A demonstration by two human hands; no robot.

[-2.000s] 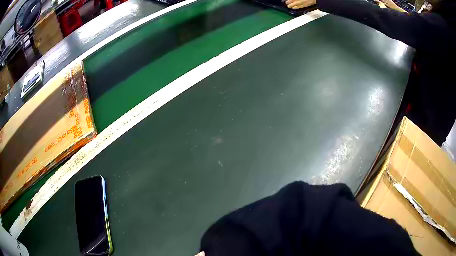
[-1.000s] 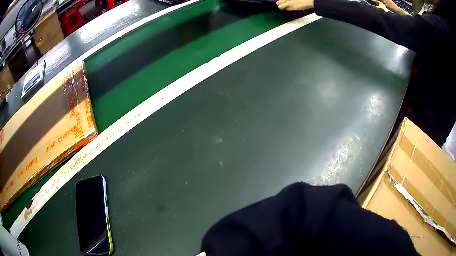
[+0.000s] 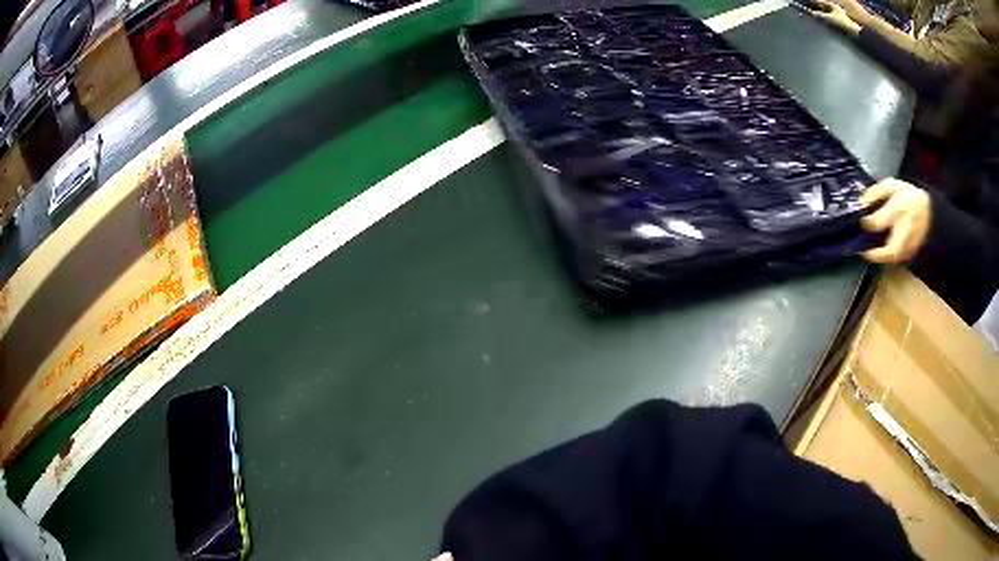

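Note:
A stack of shiny black blister trays (image 3: 679,142) lies tilted across the belt rail and the dark green bench at upper right, its near edge blurred. Another person's hand (image 3: 900,222) grips its right corner. My dark sleeve (image 3: 668,482) rests at the bottom centre. Only a sliver of skin, seemingly my right hand (image 3: 441,557), shows at the bottom edge, so its grip is hidden. My left hand is out of the picture. A black smartphone (image 3: 204,471) lies flat at lower left.
A flattened carton (image 3: 99,296) with orange print lies on the green belt (image 3: 329,153) at left. A pale rail (image 3: 340,225) borders the bench. A large cardboard box (image 3: 931,384) stands at right. Another person's hand (image 3: 838,13) shows at top right. Part of a white object (image 3: 24,537) is at lower left.
The black tray stack has come in from the top onto the bench. The other person's hand has moved from the top to the tray's right corner. My sleeve has not visibly moved.

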